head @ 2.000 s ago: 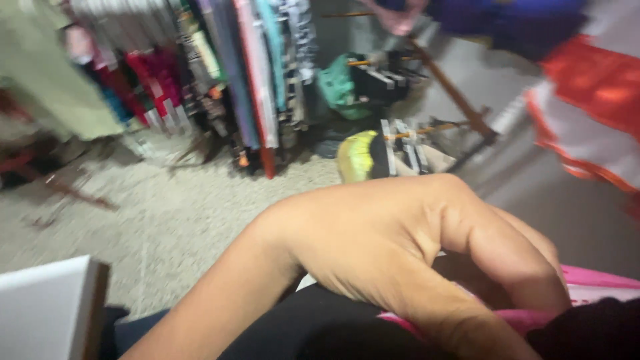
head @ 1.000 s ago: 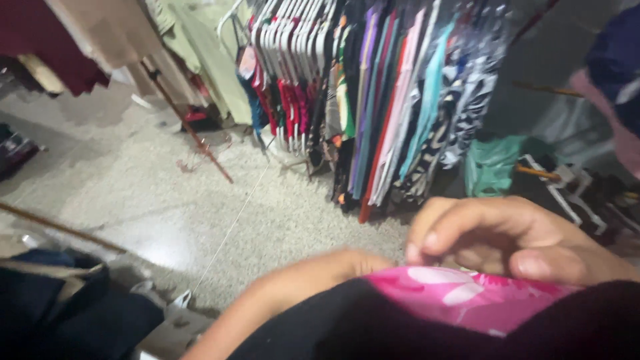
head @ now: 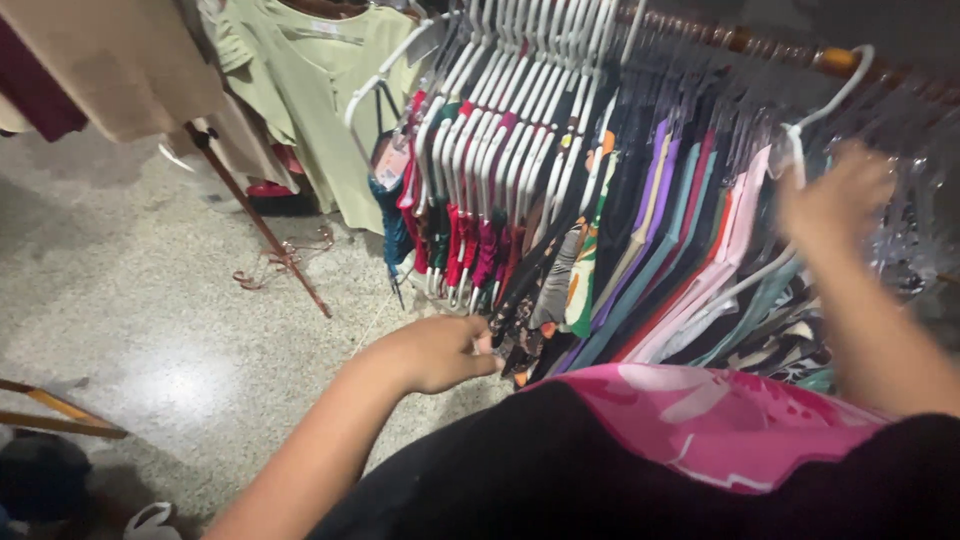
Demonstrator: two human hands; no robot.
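Observation:
My left hand (head: 442, 354) is at the lower hem of dark patterned garments (head: 529, 326) on the rack, thumb and fingers close to the cloth; whether it grips them I cannot tell. Blurred by motion, my right hand (head: 836, 195) is up at the right by a white hanger (head: 799, 131); its grip cannot be made out. Between my hands hang purple, teal, red and pink garments (head: 739, 210). White hangers (head: 510, 150) with red and magenta pieces are left of them. A pink floral cloth (head: 712, 420) lies against my dark clothing.
A wooden rail (head: 720, 36) carries the hangers. Behind it on the left hangs a pale green top (head: 330, 90). A thin reddish-brown stand leg (head: 259, 221) rests on the speckled floor beside a curled ribbon (head: 281, 259). A wooden frame (head: 64, 412) stands at the lower left.
My hands have moved apart from the pink floral cloth, the left to the hanging garments and the right up beside a white hanger. The view has come closer to the rack.

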